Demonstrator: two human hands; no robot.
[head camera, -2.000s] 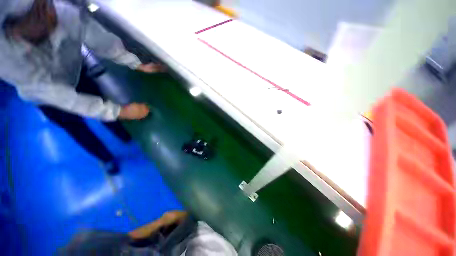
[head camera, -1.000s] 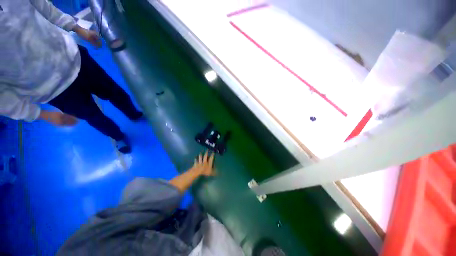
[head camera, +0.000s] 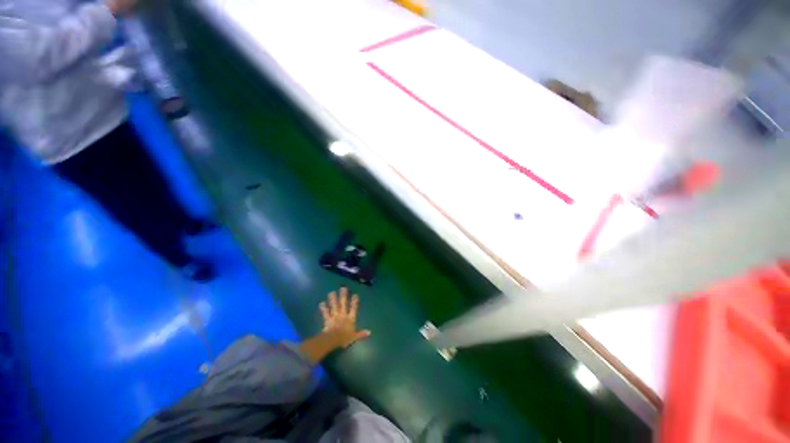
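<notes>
My left hand (head camera: 341, 322) is flat over the dark-green belt surface (head camera: 381, 372), fingers spread, holding nothing. A small black bracket (head camera: 351, 260) with two prongs and white marks lies just beyond my fingertips, not touched by them. A dark round thing (head camera: 466, 433), blurred and cut off by the bottom edge, lies on the green surface. My right hand is not in view.
A raised white shelf (head camera: 468, 177) with red tape lines runs along the right, held by a white post (head camera: 554, 303). A salmon-red tray (head camera: 736, 363) sits at the lower right. Another person (head camera: 61, 95) stands on the blue floor at upper left.
My left hand has drawn back slightly from the bracket, with its fingers more spread. The view has shifted. The other person has moved further along the belt.
</notes>
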